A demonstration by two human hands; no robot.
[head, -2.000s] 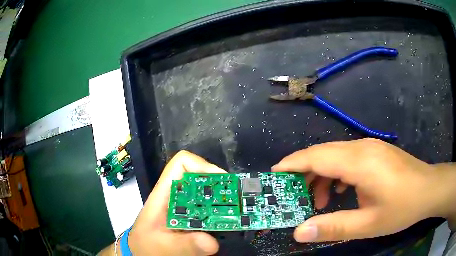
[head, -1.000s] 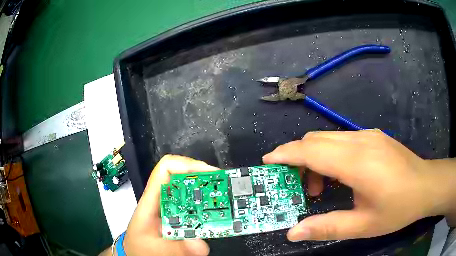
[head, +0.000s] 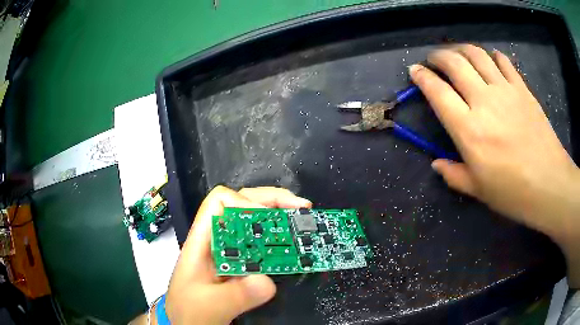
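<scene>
My left hand [head: 219,279] holds the green circuit board [head: 286,244] by its left end, low in the view. The solder side faces up, with a grey square part and several dark chips. The diagonal cutters [head: 376,117] lie in the black tray with jaws apart, pointing left. My right hand [head: 490,120] is over the blue handles and covers most of them. Its fingers are apart, and I see no grip on the cutters. The parts under the board are hidden.
The black tray's raised rim [head: 168,139] runs around the work area. Tiny bright clippings dot its floor. A second circuit board [head: 149,212] lies on white sheet [head: 137,136] left of the tray. An orange-brown box-like object [head: 27,251] stands at the far left.
My right hand has let go of the board's right end and moved up and right over the cutters' handles. My left hand still holds the board.
</scene>
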